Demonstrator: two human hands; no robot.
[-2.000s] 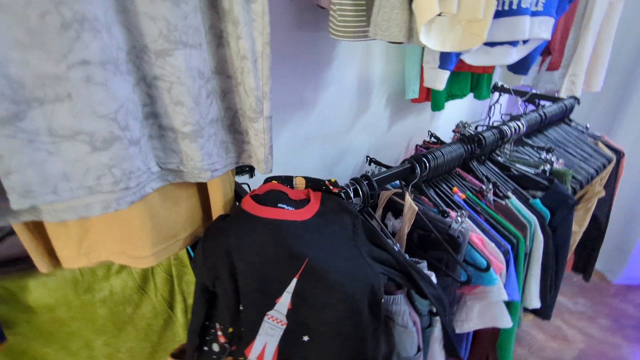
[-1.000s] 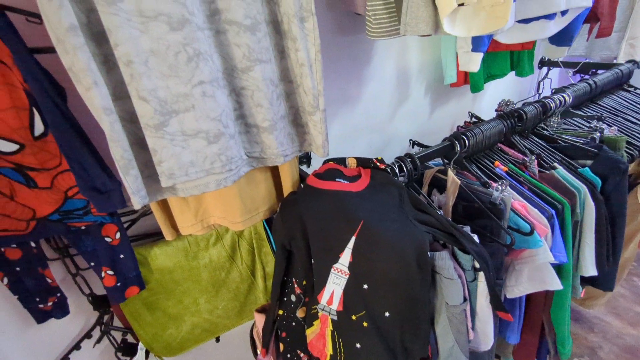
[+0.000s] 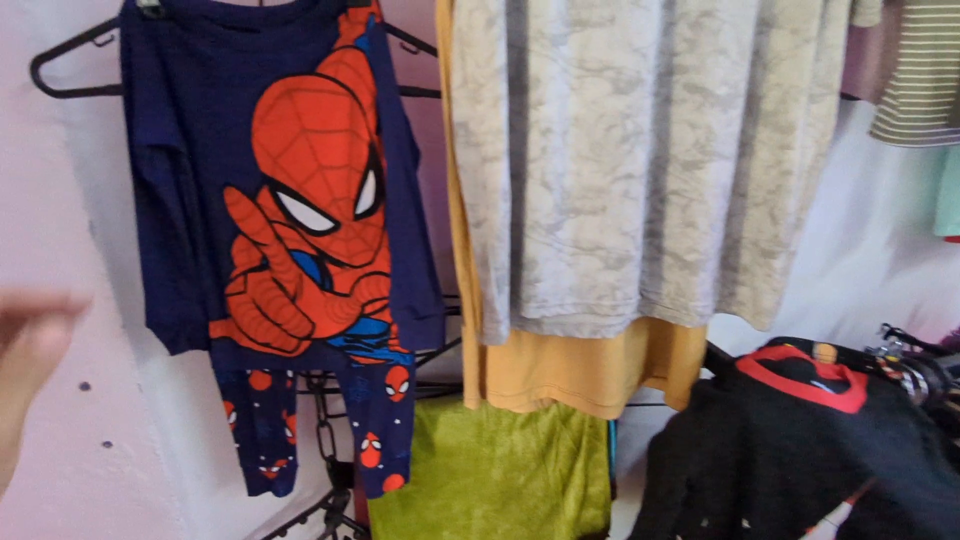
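Note:
At the left edge my left hand [image 3: 30, 360] is raised, blurred and partly cut off, in front of the pink wall; nothing shows in it, and its finger pose is unclear. Nearest to it hangs a navy long-sleeved Spider-Man pajama top [image 3: 315, 187] on a black hanger [image 3: 67, 64], with matching printed pants [image 3: 382, 427] below. Beside this set hang a grey marbled shirt [image 3: 585, 165] and a mustard-yellow garment [image 3: 562, 367] behind it. A green plush cloth [image 3: 495, 472] hangs lower. My right hand is out of view.
A black sweater with a red collar [image 3: 802, 442] hangs at the lower right, by a rail with black hangers. A striped garment [image 3: 922, 75] hangs at the upper right. Black metal rack parts and a chain [image 3: 324, 420] show behind the pants. A pink wall [image 3: 60, 187] is on the left.
The view has swung left, bringing the whole Spider-Man set nearer the middle. My left hand has come in at the left edge. Most of the clothes rail has left the view.

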